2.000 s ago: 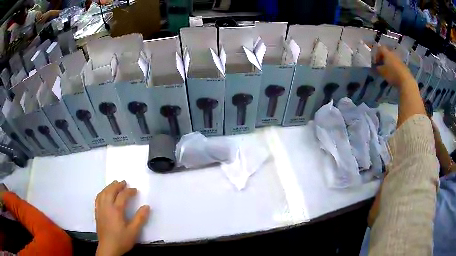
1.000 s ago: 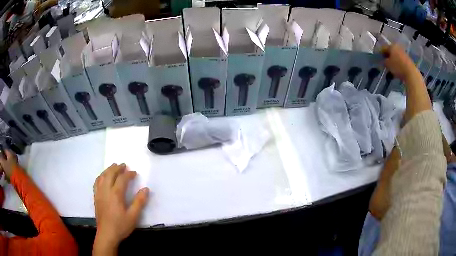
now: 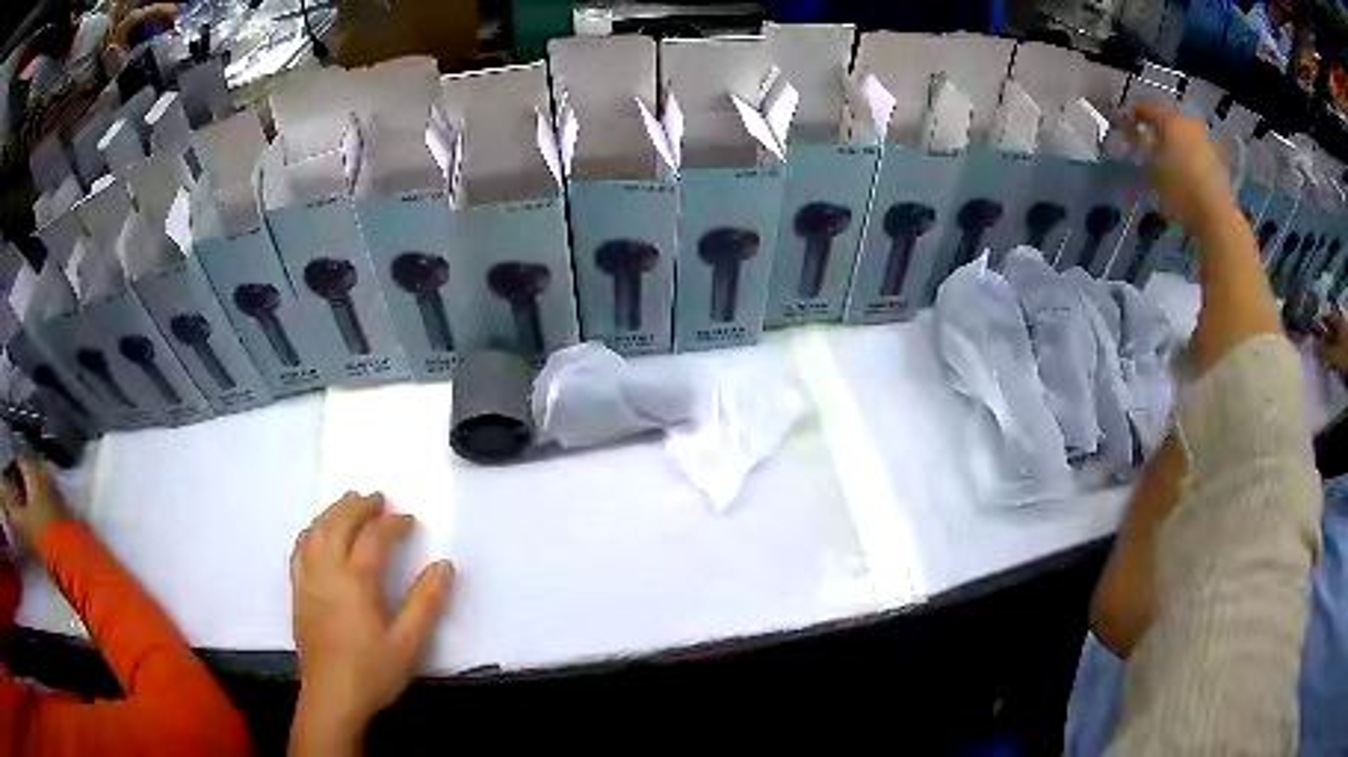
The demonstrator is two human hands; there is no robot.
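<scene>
A dark grey hair dryer (image 3: 491, 407) lies on the white-covered bench, its round ribbed end towards me and its handle in a whitish bag (image 3: 614, 399) that trails right. My left hand (image 3: 362, 592) is over the bench's front edge, left of and nearer than the dryer, fingers apart and empty. My right hand (image 3: 1186, 166) reaches far right to the open tops of the retail boxes (image 3: 724, 252). Its fingers are blurred at the box flaps; whether they hold one cannot be told. Several bagged dryers (image 3: 1020, 385) lie below my right forearm.
The open boxes stand in a long curved row behind the dryer, their pale flaps (image 3: 761, 111) up. An orange-sleeved person's arm (image 3: 126, 606) is at the left edge. Another person's forearm (image 3: 1138, 569) and blue clothing are at the right. The bench's front edge (image 3: 710, 643) curves below.
The view has tilted down, then shifted slightly. My right hand stays at the right-hand box tops, its fingers shifting slightly. The orange-sleeved arm has moved up at the left. The dryer and my left hand look unchanged.
</scene>
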